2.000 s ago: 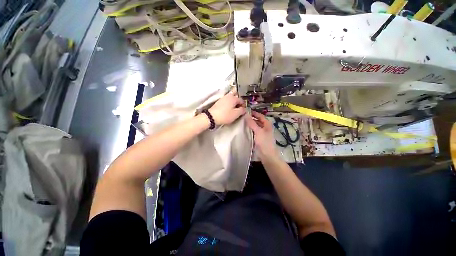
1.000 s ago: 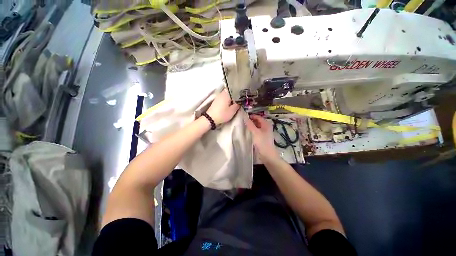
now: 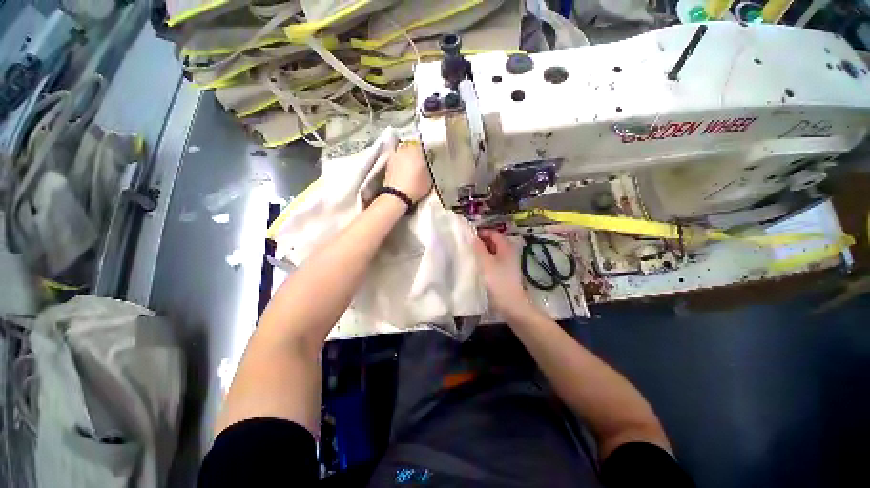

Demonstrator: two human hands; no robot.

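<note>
A beige canvas bag body (image 3: 420, 262) lies on the machine bed, its right edge at the needle area (image 3: 469, 204) of the white sewing machine (image 3: 611, 105). My left hand (image 3: 408, 173), with a dark bead bracelet, grips a raised fold of the canvas left of the machine head; its fingertips are partly hidden. My right hand (image 3: 498, 267) holds the canvas edge just below the needle area. Yellow binding tape (image 3: 611, 224) runs from the right to the needle area. Dark green snips (image 3: 548, 263) lie on the bed right of my right hand.
Beige bags with yellow edges (image 3: 277, 67) are piled behind the machine. Loose grey-beige bags (image 3: 110, 381) hang at the left beside a shiny metal bench (image 3: 205, 205). Thread cones (image 3: 749, 11) stand behind the machine arm.
My left hand has moved away from the needle area, up and to the left, and lifted a canvas fold. My right hand stays near the edge. The canvas's lower corner has moved up.
</note>
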